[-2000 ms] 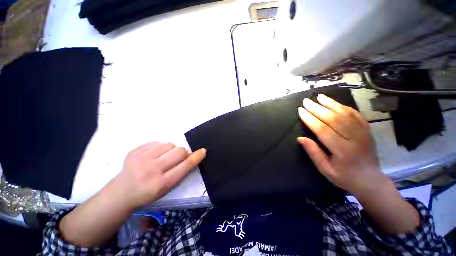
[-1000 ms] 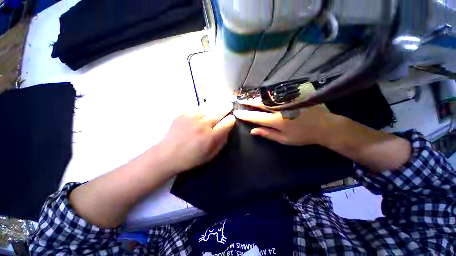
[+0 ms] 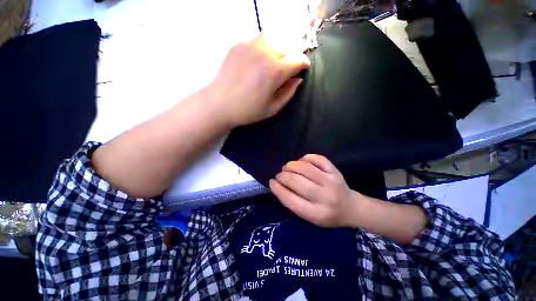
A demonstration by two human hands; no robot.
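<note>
A black fabric panel (image 3: 364, 100) lies on the white table, its top edge at the needle area, which is glaring and blurred. My left hand (image 3: 258, 82) grips the panel's left edge between thumb and fingers, just below the needle area. My right hand (image 3: 314, 191) has its fingers curled at the panel's near edge, close to my body; its thumb is hidden, so I cannot tell whether it pinches the cloth.
A larger black cut piece (image 3: 47, 106) lies at the left. A narrow black piece with frayed edges (image 3: 455, 56) lies at the right. Crumpled clear plastic (image 3: 20, 220) is at the lower left. The table's front edge (image 3: 499, 134) runs below the panel.
My right hand has left the needle area and moved down to the panel's near edge. My left hand stays near the needle. The panel has swung out to the right. The view has shifted away from the machine head.
</note>
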